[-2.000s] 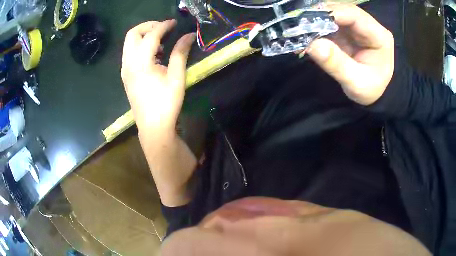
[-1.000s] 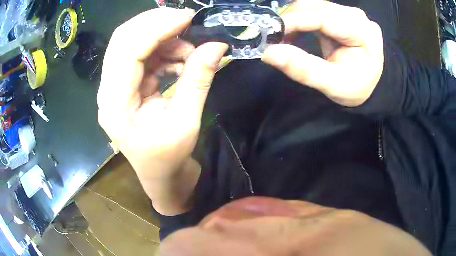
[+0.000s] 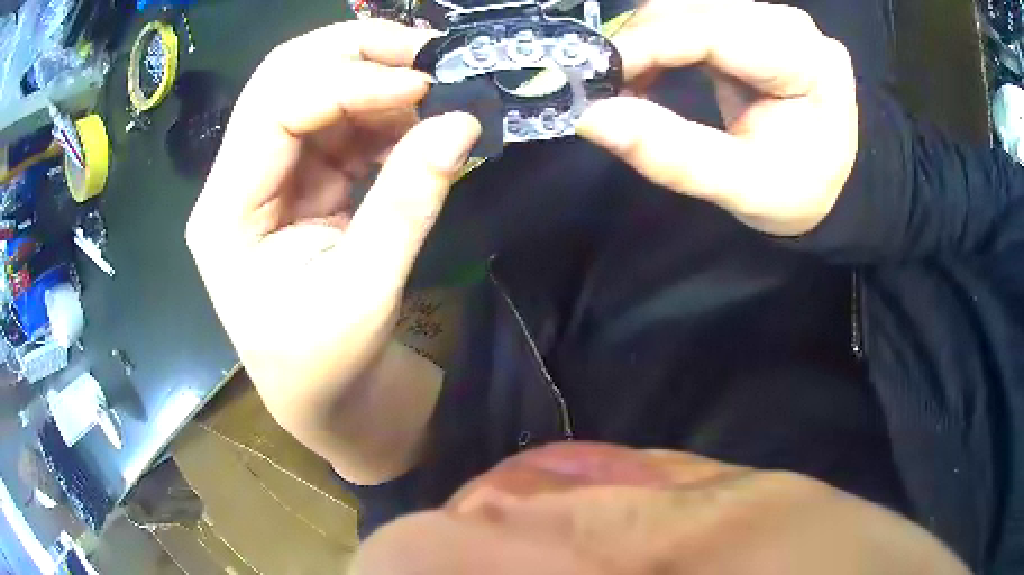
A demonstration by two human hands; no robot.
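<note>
I hold a ring-shaped light board (image 3: 477,105), a black disc with a centre hole, upright near the top edge of the picture. A clear plastic lens ring (image 3: 526,47) with round bubble lenses lies on its face. My left hand (image 3: 326,213) grips the board's left rim between thumb and fingers. My right hand (image 3: 741,124) grips its right side, with the thumb at the lower right rim. What lies behind the board is mostly hidden and cut off by the picture's top edge.
Yellow tape rolls (image 3: 88,158) lie on the dark bench (image 3: 157,281) at the left, beside clear plastic bags (image 3: 39,51) and a dark heap (image 3: 202,126). Brown cardboard (image 3: 253,472) is below the bench edge. A bare chin shows at the bottom.
My left hand has come up from beside the board and taken its left rim. The board has turned to face me and moved left. Lately my left thumb has shifted slightly left.
</note>
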